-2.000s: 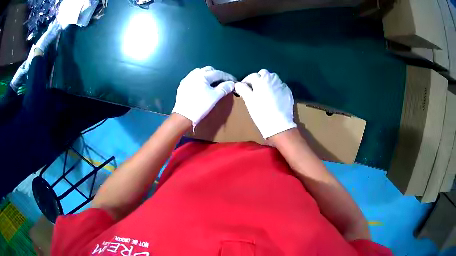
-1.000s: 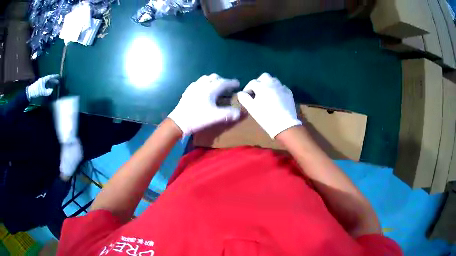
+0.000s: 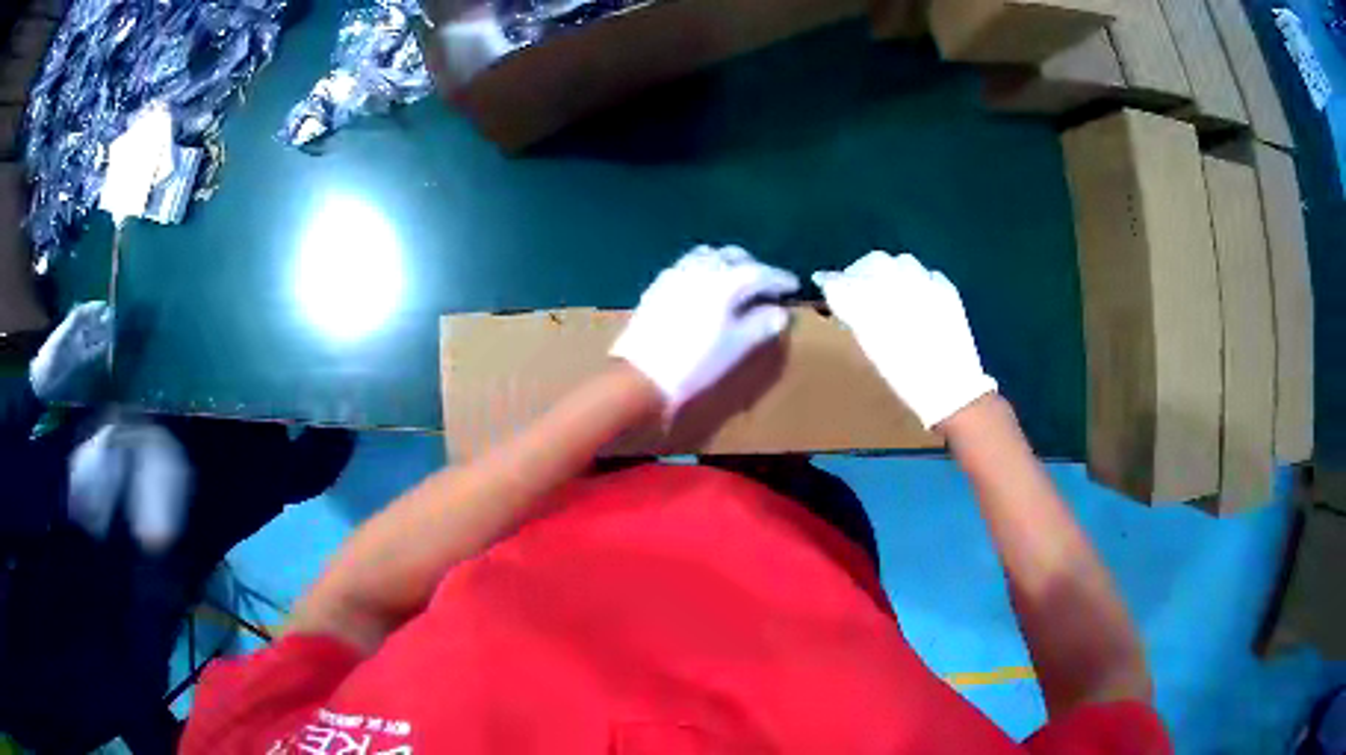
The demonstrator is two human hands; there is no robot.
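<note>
A long brown carton (image 3: 546, 369) lies across the table edge in front of the red shirt, its lid panel facing up. Both hands wear white gloves. My left hand (image 3: 709, 328) rests on the carton's far edge right of the middle, fingers bent. My right hand (image 3: 908, 332) is at the same far edge near the carton's right end. The fingertips of both hands come close at a small dark gap in that edge. Whether the fingers pinch a tab is hidden.
Closed cartons (image 3: 1115, 295) stand in rows at the right. An open carton (image 3: 576, 96) with shiny contents lies at the far side. A silvery bag heap (image 3: 126, 96) and white papers (image 3: 140, 162) are at the far left. Another person's gloved hands (image 3: 133, 479) are at the left.
My hands have moved right along the carton's far edge. More of the carton's left part shows. The view has shifted, with the bag heap and open carton more in view.
</note>
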